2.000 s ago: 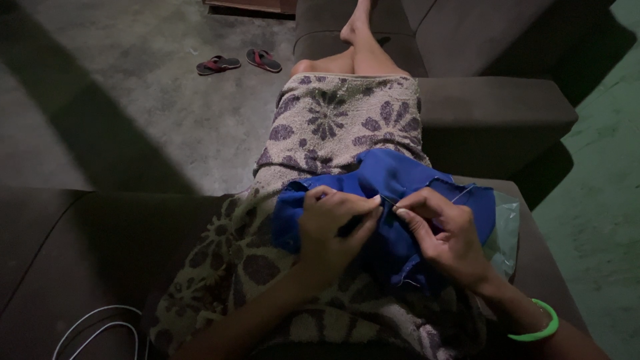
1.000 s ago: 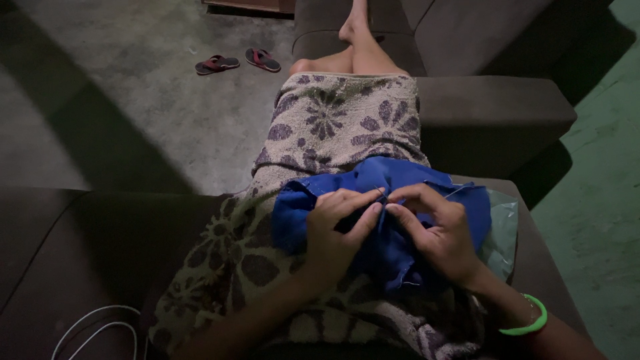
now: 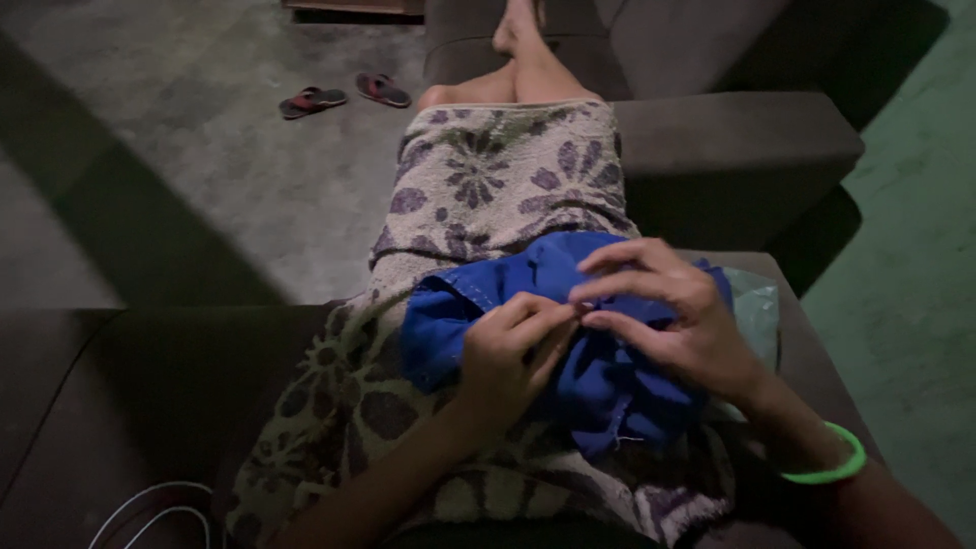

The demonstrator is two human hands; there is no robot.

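Observation:
Blue fabric (image 3: pixel 526 267) with pale stitching and a loose thread end lies bunched on a floral towel (image 3: pixel 473 175) over my lap. My left hand (image 3: pixel 507 354) pinches a fold of the fabric between thumb and fingertips near its middle. Close beside it, my right hand (image 3: pixel 667 313) has its thumb and index fingertips almost meeting at the same spot, with the other fingers spread. Whether something small, such as a needle, is between the right fingertips cannot be made out. A green band circles my right wrist.
A clear plastic bag (image 3: pixel 755 305) lies right of the fabric on the dark sofa (image 3: pixel 808 358). A sofa arm (image 3: pixel 732 137) stands further ahead. Flip-flops (image 3: pixel 313 101) are on the concrete floor. A white cable (image 3: pixel 152 488) loops at the lower left.
My right hand has opened its fingers and lifted them somewhat off the fabric. My left hand stays at the fold, and the fabric there has shifted slightly.

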